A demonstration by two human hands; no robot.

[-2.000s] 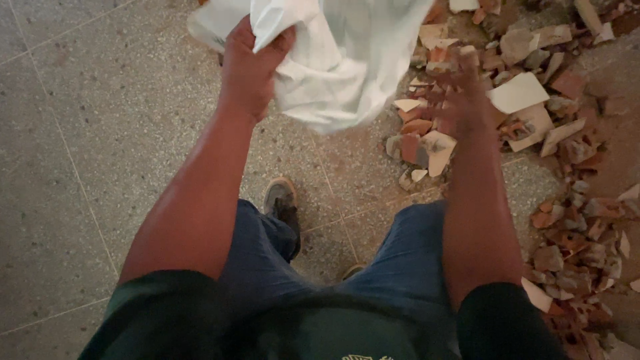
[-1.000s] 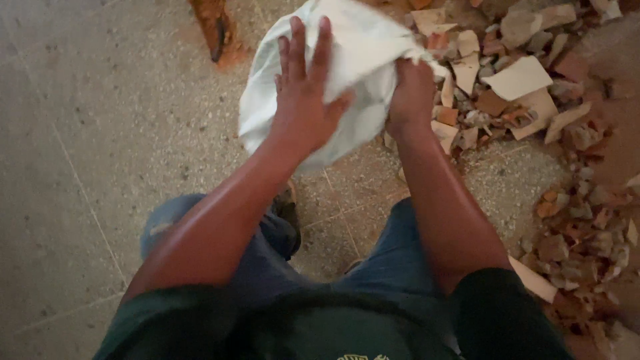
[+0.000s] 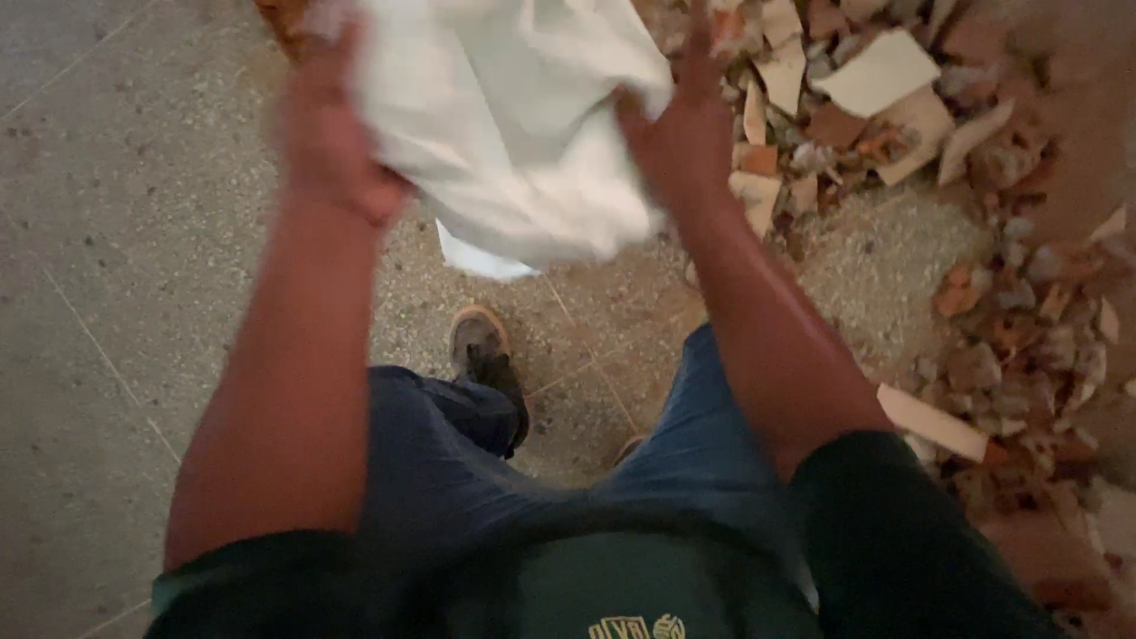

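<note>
A white sack or cloth (image 3: pixel 524 133), crumpled and blurred by motion, is spread between my two hands at the top of the head view. My left hand (image 3: pixel 333 133) is at its left edge, with the fingers blurred; whether they grip it cannot be told. My right hand (image 3: pixel 683 124) is at its right edge, the thumb against the material and the index finger pointing up. A small, paler flap (image 3: pixel 484 257) hangs below the main part. The upper end of the white material is cut off by the frame.
Broken tile and brick rubble (image 3: pixel 887 115) lies in a heap at the upper right and runs down the right side (image 3: pixel 1021 355). A rusty-brown object (image 3: pixel 282 27) is at the top left. My shoe (image 3: pixel 484 355) stands on the speckled tiled floor (image 3: pixel 133 266).
My left hand, spread over the white material a second ago, is now at its left edge. My right hand stays on the right side, its fingers now less closed. The material has changed shape.
</note>
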